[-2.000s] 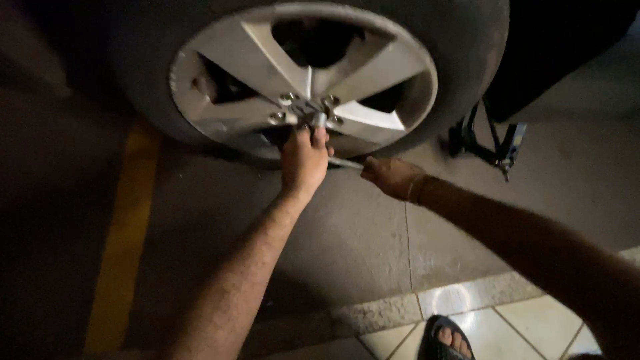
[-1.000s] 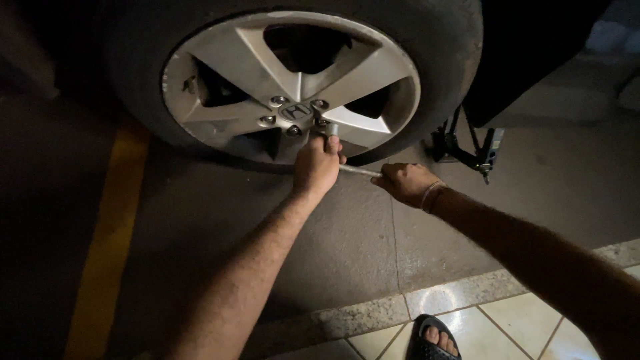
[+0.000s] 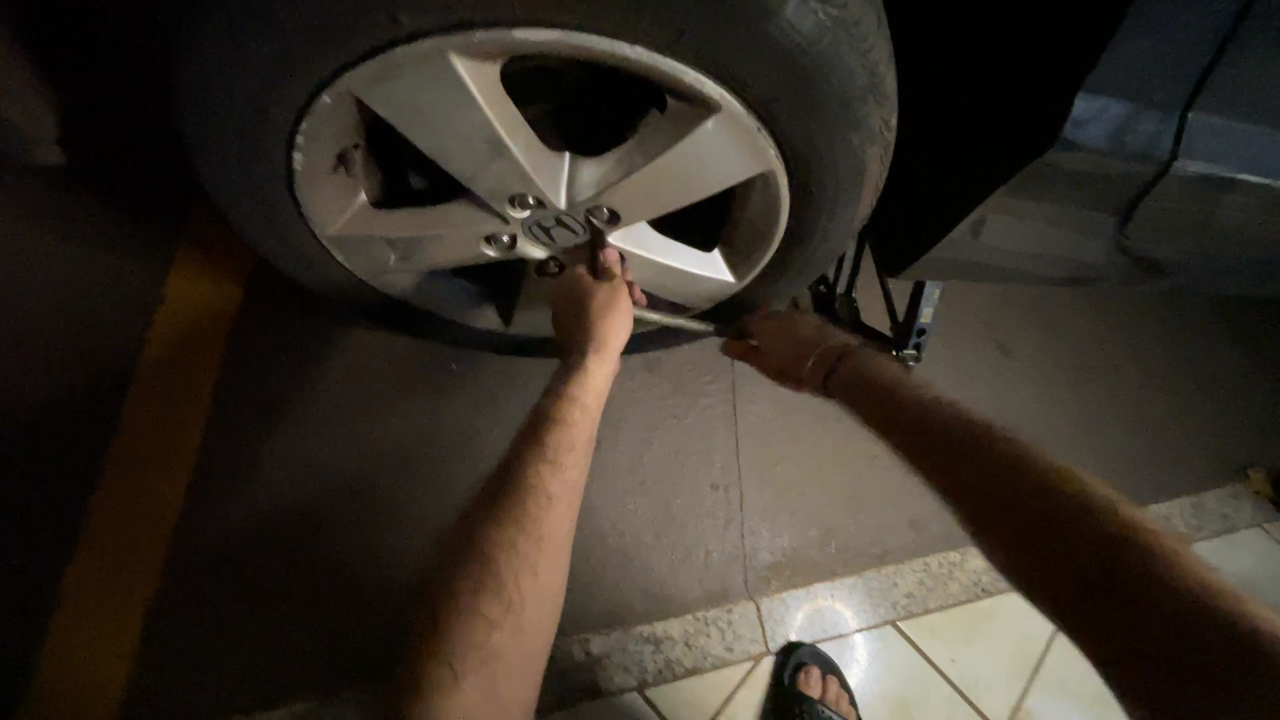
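A silver alloy car wheel with a Honda centre cap fills the upper middle, its black tire around it. Several lug nuts ring the cap. My left hand is closed around the head end of a metal wrench at the lower right of the cap; my fingers hide how it sits on the nut. The wrench's bar runs right to my right hand, which grips its far end.
A scissor jack stands behind the tire on the right, under the car's body panel. A yellow line runs along the floor at left. A stone curb and pale tiles lie below, with a sandalled foot.
My right hand, on the wrench's end, has risen slightly relative to the wheel since one second ago. My left hand stays at the wrench head.
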